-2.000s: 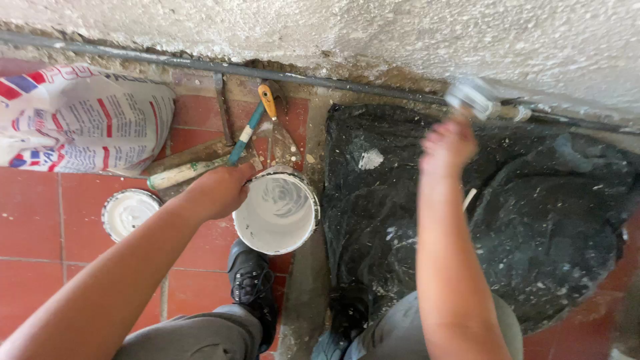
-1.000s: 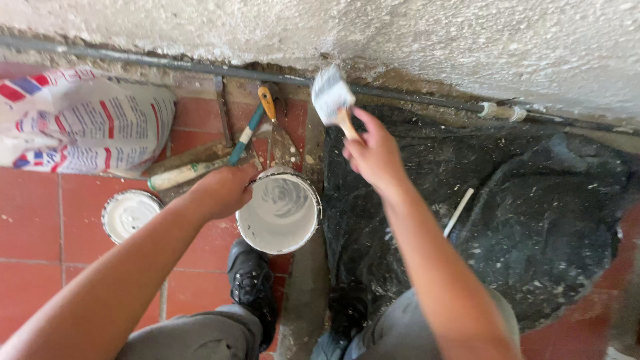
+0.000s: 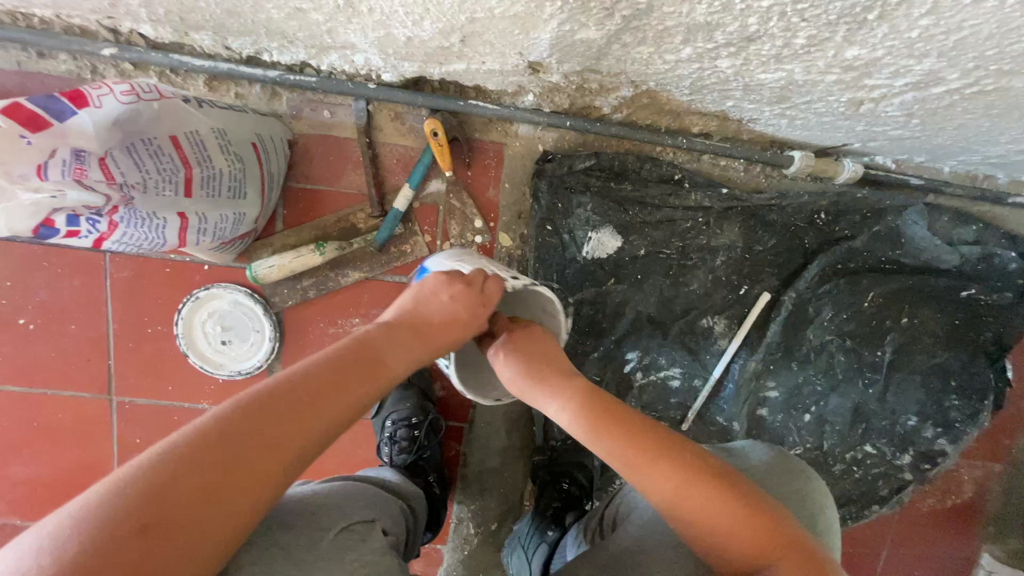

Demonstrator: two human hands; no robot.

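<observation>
Tilted towards my right side, a white paint bucket (image 3: 540, 308) hangs from my left hand (image 3: 448, 308), whose fingers are closed on its rim. My right hand (image 3: 520, 352) reaches into the bucket's mouth with its fingers curled; the paintbrush it held a second ago is hidden by the hands and the bucket wall. White residue coats the bucket. Its white lid (image 3: 227, 331) lies on the red tiles to the left. A thin white stick (image 3: 726, 360) rests on the black plastic sheet (image 3: 640, 296) to the right.
A printed plastic sack (image 3: 200, 172) leans at the left. Near the bucket lie a yellow-handled putty knife (image 3: 438, 144), a blue-handled hammer (image 3: 404, 196), a trowel with a worn handle (image 3: 312, 260) and a metal bar (image 3: 368, 156). A grey pipe (image 3: 520, 114) runs along the rough wall (image 3: 720, 48).
My right hand has moved from near the wall, where it held the paintbrush, down to the bucket. The bucket, upright before, is now tilted in my left hand.
</observation>
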